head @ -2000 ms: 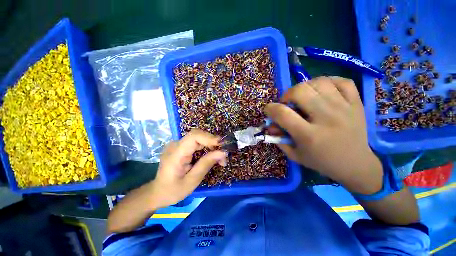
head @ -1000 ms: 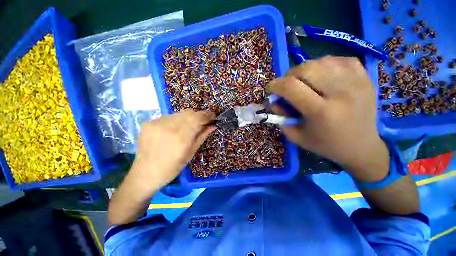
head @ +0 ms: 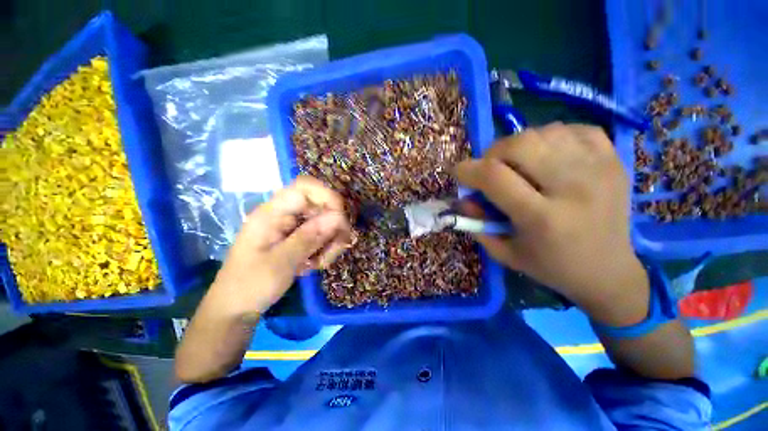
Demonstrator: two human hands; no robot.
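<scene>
My right hand (head: 560, 210) grips small pliers (head: 429, 217) with a bright silvery joint and white-and-blue handles. The pliers' dark jaws point left over the middle blue tray (head: 404, 315), and they are blurred. The tray is filled with brown coils (head: 404, 274) with thin shiny leads. My left hand (head: 274, 244) is at the tray's left side, a little apart from the jaws, fingers curled and thumb near the fingertips. Blur hides whether it holds a coil.
A left blue tray (head: 143, 168) holds yellow parts (head: 76, 194). A clear bag (head: 202, 109) lies between the trays. Spare blue-handled pliers (head: 581, 91) lie beyond my right hand. A right blue tray (head: 699, 241) holds scattered coils (head: 686, 164). A blue band (head: 661, 290) circles my right wrist.
My left hand was at the pliers' jaws and has moved left, away from them. My right hand still holds the pliers over the middle tray. The view has shifted slightly.
</scene>
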